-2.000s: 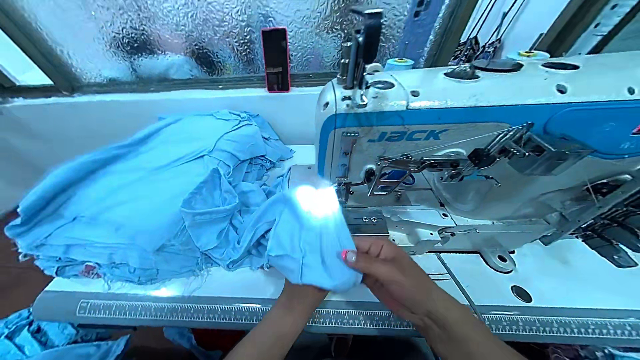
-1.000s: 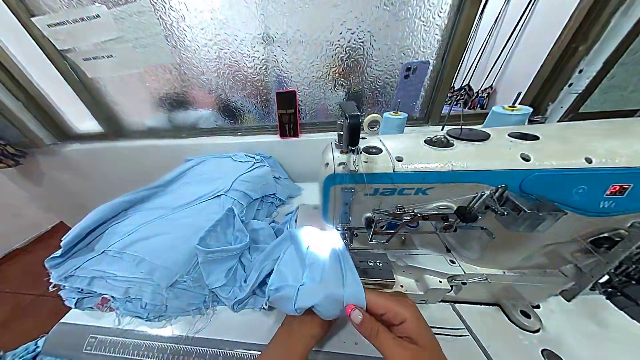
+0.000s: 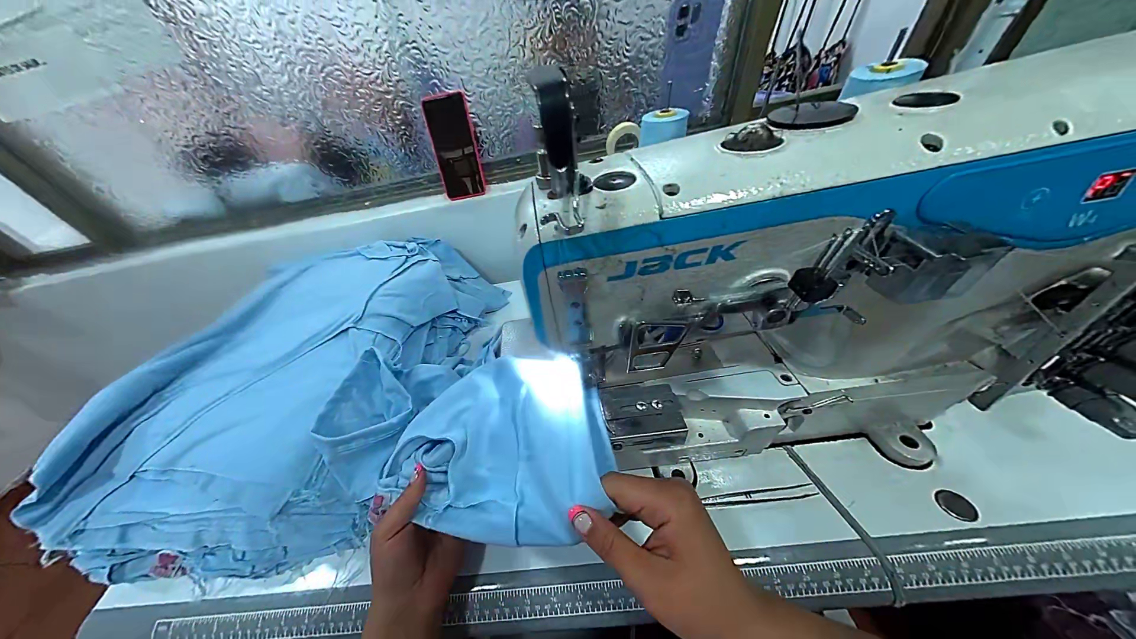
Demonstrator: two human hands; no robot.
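Observation:
A light blue fabric garment piece (image 3: 524, 444) lies under the needle area of a white and blue Jack sewing machine (image 3: 674, 257), lit by a bright lamp spot. My left hand (image 3: 413, 550) pinches the piece's lower left part, thumb on top and fingers beneath. My right hand (image 3: 661, 541) grips its lower right corner, close to the machine's metal plate (image 3: 643, 415). Folds of the cloth run left toward a large pile of light blue garments (image 3: 240, 382) with frayed edges. The needle itself is hard to make out in the glare.
A measuring tape strip (image 3: 550, 603) runs along the table's front edge. Behind the machine, a phone with a red edge (image 3: 454, 145) leans on the textured window. Blue thread cones (image 3: 664, 127) stand behind the machine head. A blurred shape, perhaps a person, shows through the glass.
My left hand has come out from beneath the cloth to its left side, its thumb now on top. My right hand still grips the lower right corner. The view has shifted.

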